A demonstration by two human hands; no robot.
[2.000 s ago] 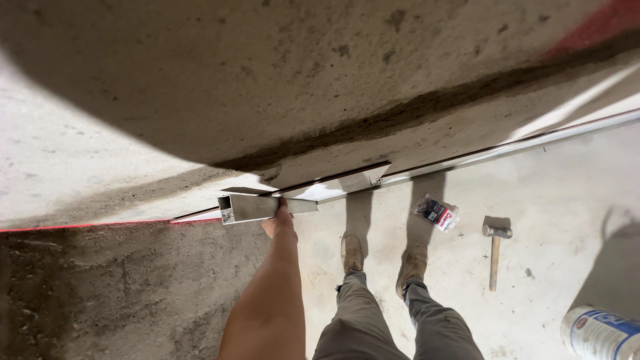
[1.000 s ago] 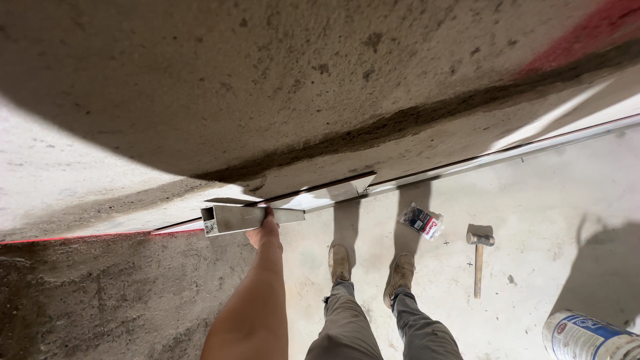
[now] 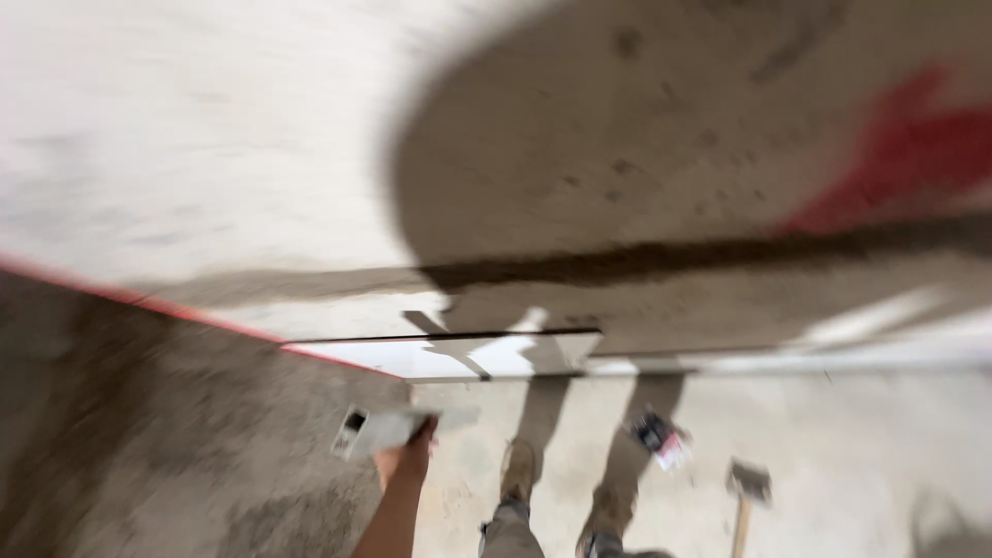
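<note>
My left hand [image 3: 407, 456] grips a short grey box-section piece [image 3: 387, 431], seemingly metal, with a dark opening at its left end. Motion blur softens its outline. The piece is held apart from the wall's foot, where a long pale board or strip [image 3: 496, 355] with a dark upper edge lies along the concrete wall [image 3: 496, 178]. My right hand is out of view.
A plastic packet [image 3: 659, 440] lies on the concrete floor [image 3: 852, 434] beyond my right boot [image 3: 612, 508]. Farther right is a wooden-handled mallet [image 3: 749, 482]. My left boot [image 3: 518, 469] is near the hand. A red line [image 3: 186, 311] edges rough dark ground at left.
My left hand has drawn the grey box-section piece away from the strip at the wall's foot, where it was held before. The view has shifted, and the bucket at lower right has left it.
</note>
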